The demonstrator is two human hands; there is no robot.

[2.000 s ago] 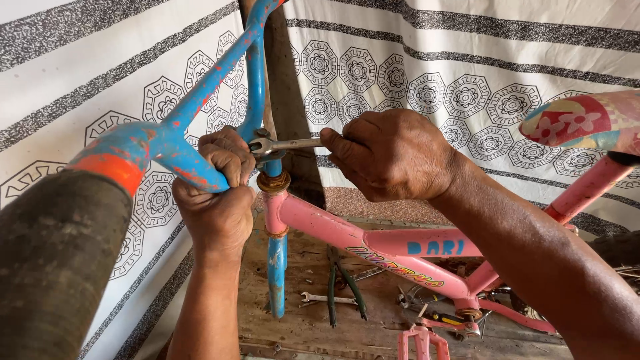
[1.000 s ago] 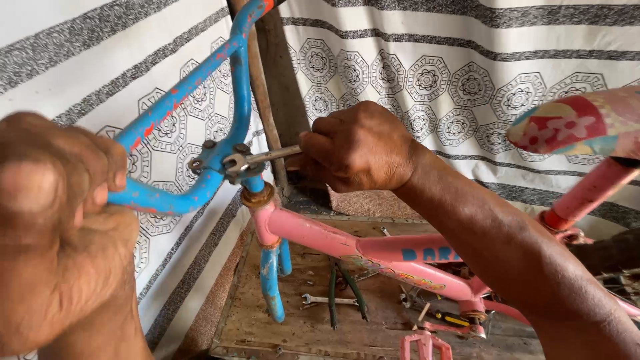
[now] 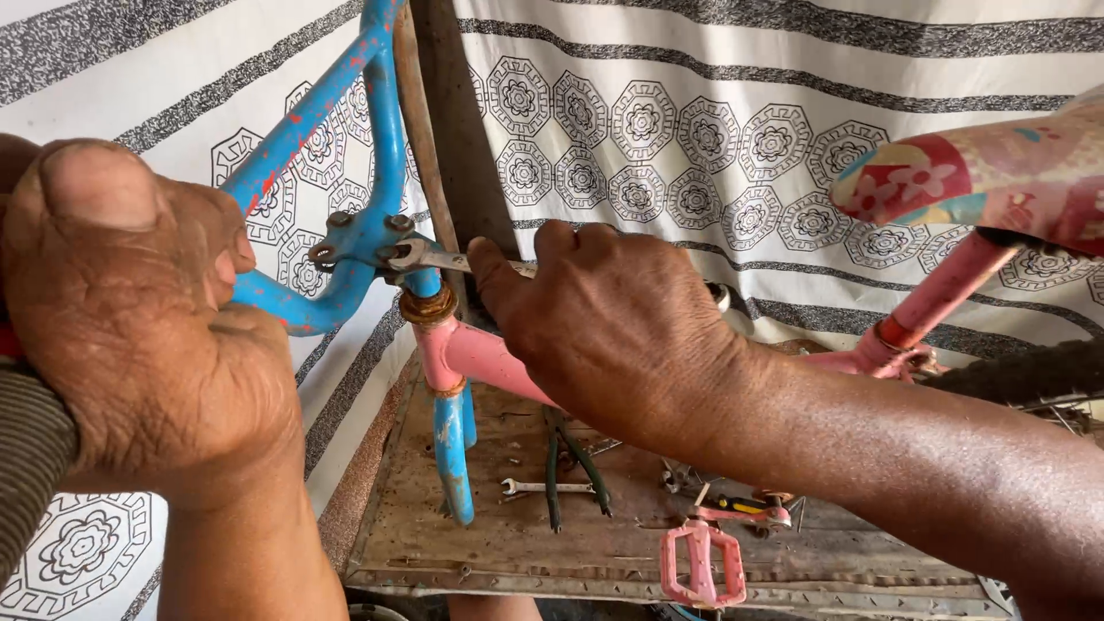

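My right hand [image 3: 638,345] is closed around a metal combination wrench [image 3: 448,259]; the wrench's open end sits at a bolt on the stem clamp [image 3: 371,237] of a blue bicycle handlebar [image 3: 319,112]. At the left, close to the camera, my left hand [image 3: 147,319] grips the blue handlebar near its dark ribbed grip [image 3: 34,448]. Beneath the clamp, a rusty headset [image 3: 429,304] tops the pink bicycle frame [image 3: 492,362], and the blue fork [image 3: 453,457] points down below it. My left palm hides part of the bar.
On the wooden platform [image 3: 500,552] lie a smaller wrench [image 3: 548,487], a tool with dark green handles [image 3: 591,470] and a yellow-and-black tool [image 3: 737,504]. A pink pedal [image 3: 703,565] hangs at its front edge. A patterned saddle [image 3: 975,168] is at right, and printed cloth [image 3: 638,129] hangs behind.
My left hand has moved from beside the stem clamp out to the handlebar's near end at the left. My right hand keeps the wrench at the clamp. The handlebar appears turned.
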